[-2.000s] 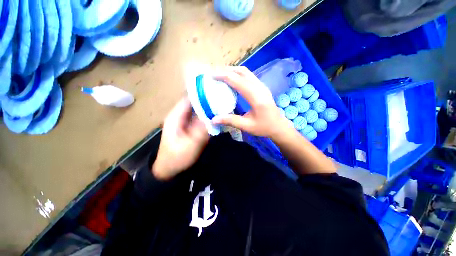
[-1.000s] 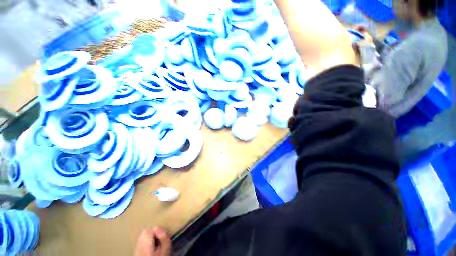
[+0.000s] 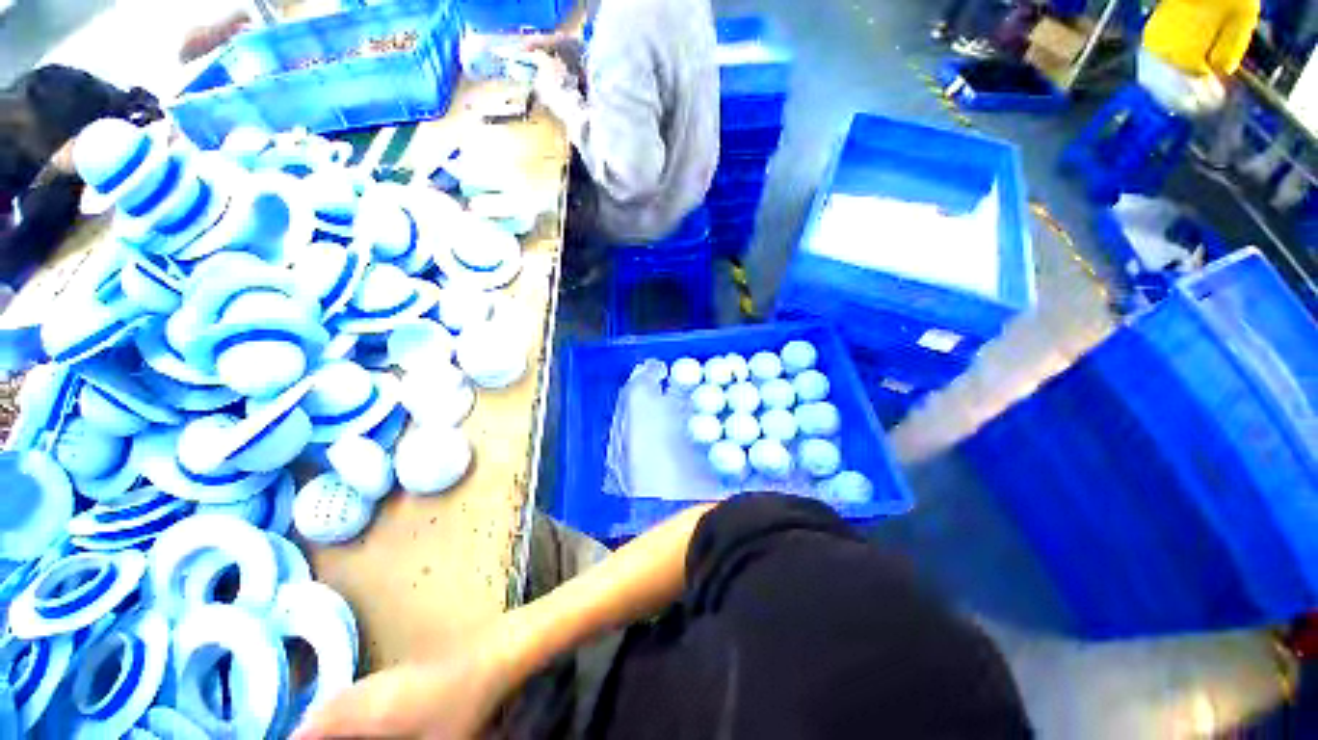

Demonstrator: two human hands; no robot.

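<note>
My right hand [image 3: 405,701] is at the bottom edge, beside the flanged rings. It is blurred and partly cut off, so its fingers and any hold are hidden. My left hand is not in view. Pale blue flanged rings [image 3: 336,629] lie in a heap at the lower left. Above them is a large pile of domes and rings, some joined. A perforated dome [image 3: 331,509] and a smooth dome [image 3: 434,457] lie at the pile's right side. The glue bottle is not visible.
The blue parts bin [image 3: 578,419] beside the table holds rows of domes [image 3: 742,428] and a pale liner. Blue crates [image 3: 925,311] stand beyond it and at right. A person in grey [image 3: 651,116] is at the far table edge; others are farther away.
The view has swung towards the bin and aisle. The ring and dome held between both hands two seconds ago are out of sight. My raised right arm has come down; my left hand has left view.
</note>
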